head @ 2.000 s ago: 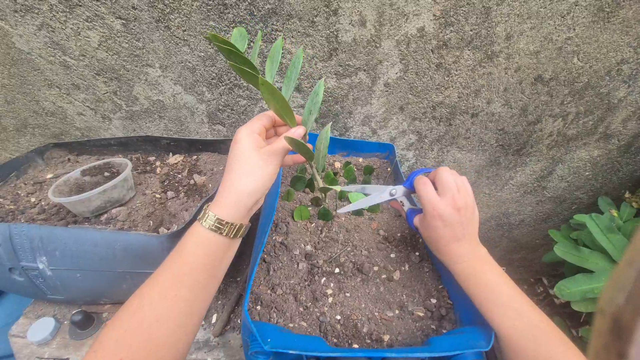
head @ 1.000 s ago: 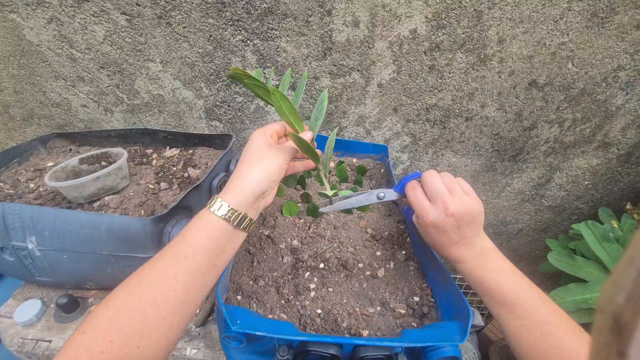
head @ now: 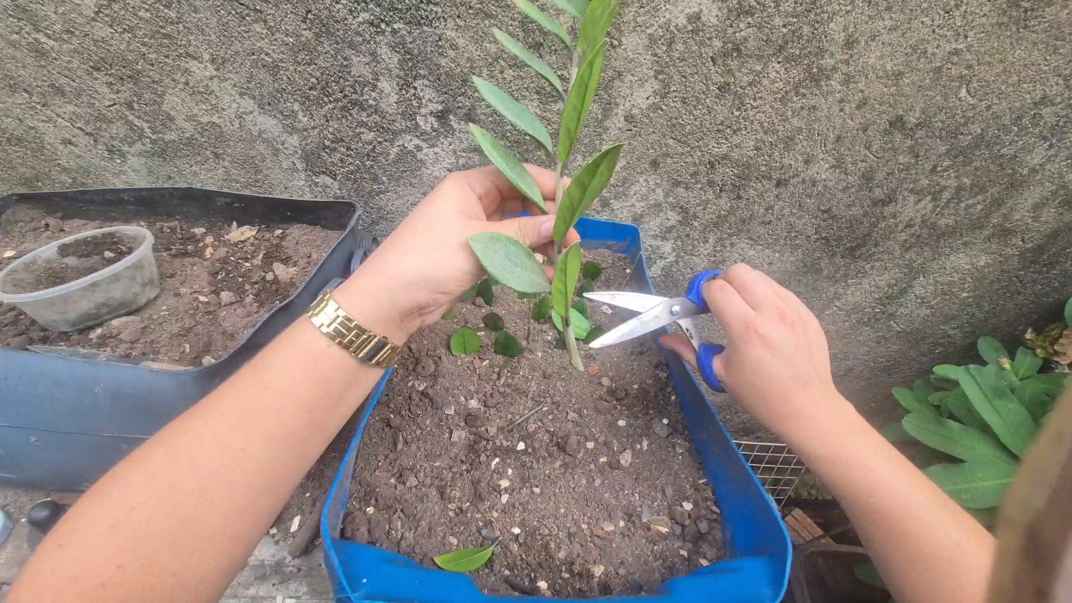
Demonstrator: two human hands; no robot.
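Observation:
My left hand (head: 469, 243), with a gold watch (head: 353, 329) on its wrist, pinches the stem of a leafy green cutting (head: 563, 167) held upright above a blue plastic planter (head: 749, 511). The cutting's pale lower end is over the soil (head: 536, 444); whether it touches is not plain. Scissors with blue handles (head: 649, 316) are in my right hand (head: 766, 343), their blades parted and pointing left, just right of the stem. Several small leaves (head: 507, 343) stand in the soil behind the stem. A single leaf (head: 465, 559) lies at the planter's near edge.
On the left is a dark planter (head: 100, 402) of soil with a clear plastic tub (head: 92, 285) on it. A rough concrete wall (head: 837, 151) rises behind. At right are a leafy plant (head: 976, 427) and a wire grid (head: 770, 469). A blurred brown object (head: 1034, 511) fills the lower right corner.
The cutting, tilted left before, now stands more upright. The scissors have moved off the stem's base and their blades are wider apart. A leaf now lies at the planter's near edge.

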